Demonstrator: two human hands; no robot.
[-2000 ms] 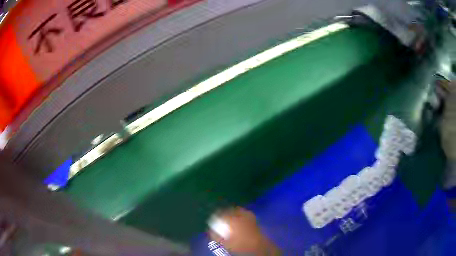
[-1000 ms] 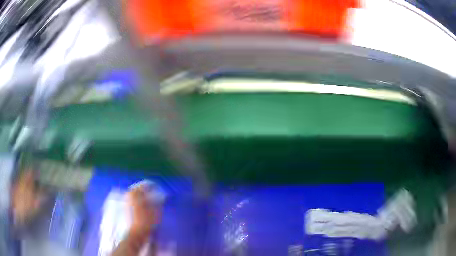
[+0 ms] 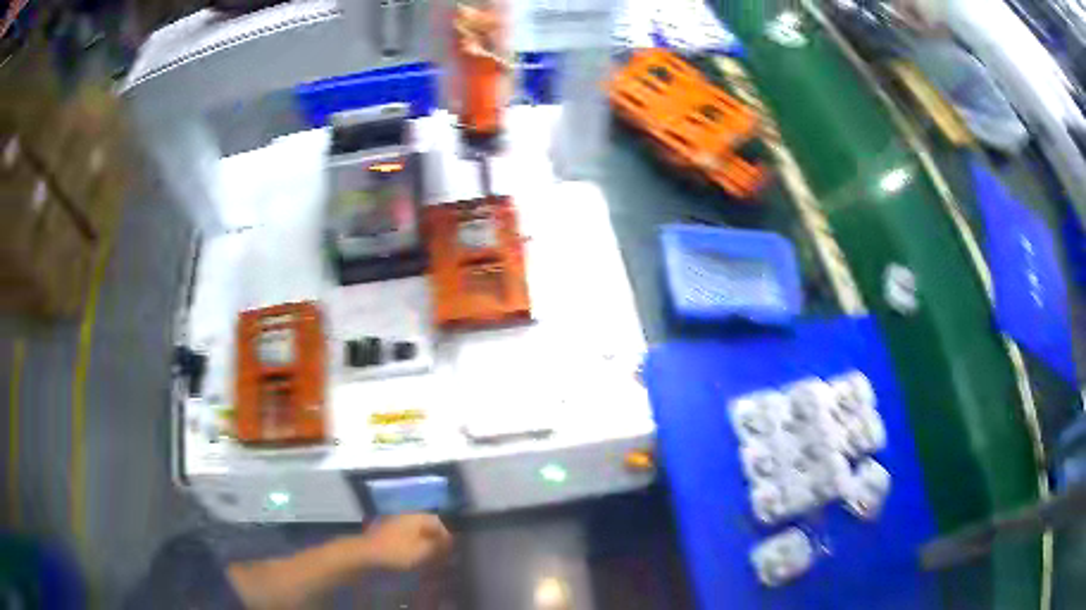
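My left hand (image 3: 411,542) reaches in from the lower left, just in front of the machine's front edge and its small bluish screen (image 3: 407,495). It is blurred; its fingers look bent, and whether it holds anything is unclear. My right hand is out of view. On the white machine table (image 3: 560,381) are a left orange-brown fixture (image 3: 281,414) and a right one (image 3: 482,304), each with a white part in its upper half. Several white socket units (image 3: 816,459) lie grouped on the blue sheet (image 3: 703,477) at the right, with one unit (image 3: 782,556) slightly apart below.
A dark screw feeder (image 3: 375,215) stands behind the fixtures, beside an orange screwdriver head (image 3: 480,89). A light-blue tray (image 3: 730,277) and bright orange plates (image 3: 688,119) sit right of the machine. The green conveyor (image 3: 881,226) runs beyond. Brown cartons (image 3: 54,215) stand far left.
The view has swung from the conveyor and orange-red bin to the machine. The hand seen over the blue sheet is no longer there; my left hand now shows at the machine's front edge.
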